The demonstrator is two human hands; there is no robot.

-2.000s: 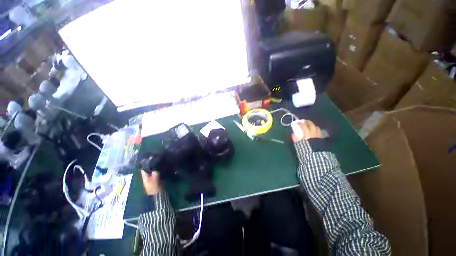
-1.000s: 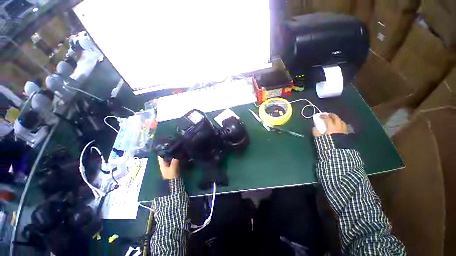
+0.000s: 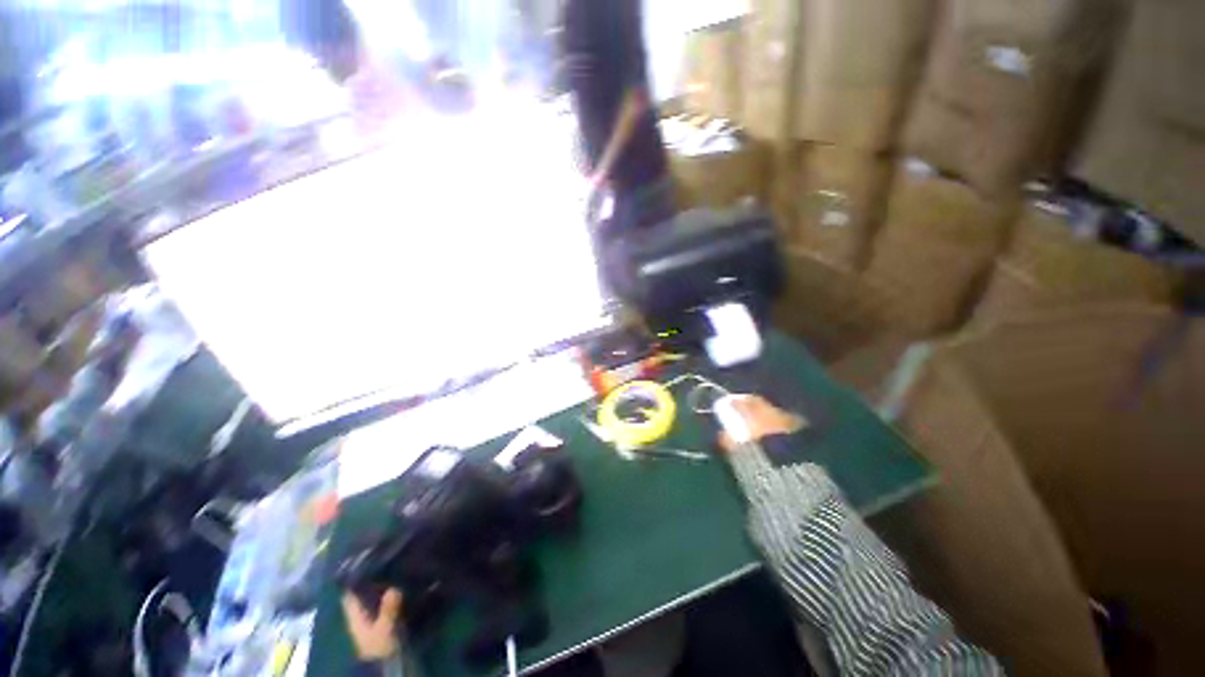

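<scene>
The black multi-lens camera (image 3: 456,529) sits on the green bench, blurred, with its central head and side balls showing. My left hand (image 3: 375,624) is at its left side camera head, fingers partly hidden behind it, and appears to grip it. A white cable (image 3: 511,656) runs down from the camera foot over the bench's front edge. My right hand (image 3: 764,421) rests on the white computer mouse (image 3: 731,417) at the right of the bench. The monitor (image 3: 397,265) glares white, so no picture can be read.
A yellow ring (image 3: 637,414) and a thin tool (image 3: 667,454) lie left of the mouse. The white keyboard (image 3: 463,421) is below the monitor. A red box (image 3: 621,372) and black label printer (image 3: 707,271) stand behind. Cartons (image 3: 912,238) are at right; a clear-bluish bag (image 3: 271,556) lies left.
The view has tilted up and blurred, so bench things sit lower in the picture. My left hand stays at the camera's left side and my right hand on the mouse.
</scene>
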